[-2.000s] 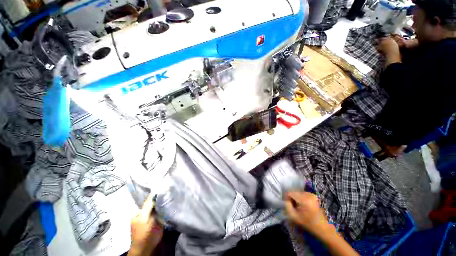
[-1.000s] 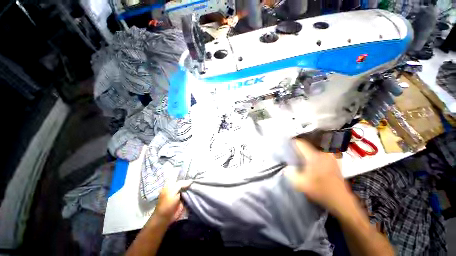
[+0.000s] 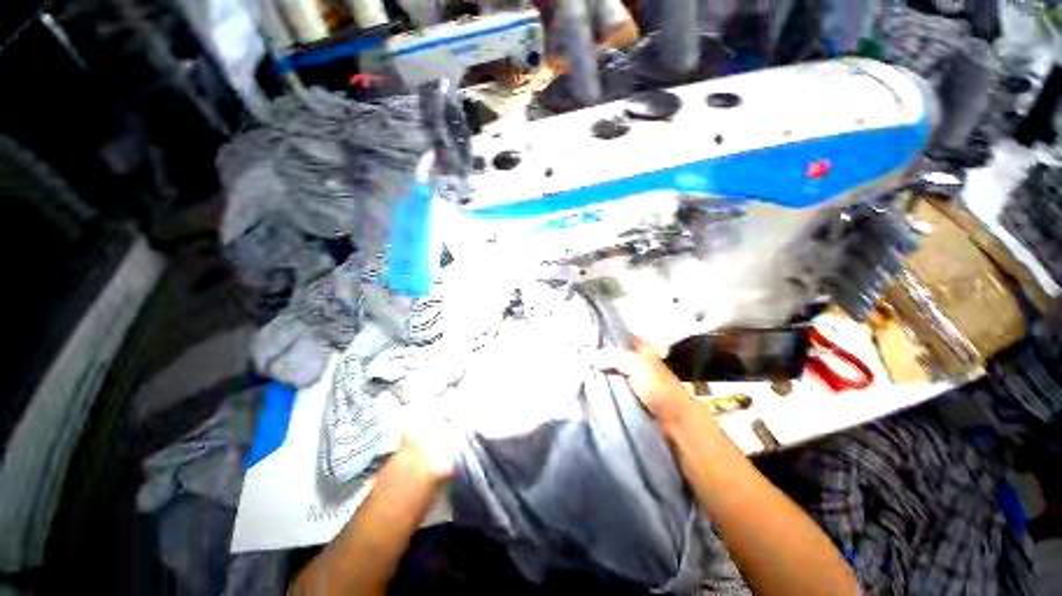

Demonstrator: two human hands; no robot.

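Observation:
A grey garment piece (image 3: 582, 489) lies bunched in front of the sewing machine (image 3: 699, 151) and hangs over the table's front edge. My left hand (image 3: 422, 456) holds its left side, with the fingers partly lost in glare. My right hand (image 3: 638, 370) grips its upper right side, just below the machine head. The cloth runs up toward the needle area, which is washed out by glare. A bright-blue guard (image 3: 410, 239) stands at the head's left end.
Striped cloth (image 3: 349, 425) lies left of my left hand, with a grey pile (image 3: 291, 198) behind it. A phone (image 3: 745, 353), red scissors (image 3: 836, 359) and yellow snips (image 3: 728, 403) lie right of my right hand. Cardboard (image 3: 967, 285) and plaid garments (image 3: 920, 501) are farther right.
My right hand has moved left and slightly down with the cloth since one second ago. The snips show again. Earlier, the view turned left, and a person at the right left the picture.

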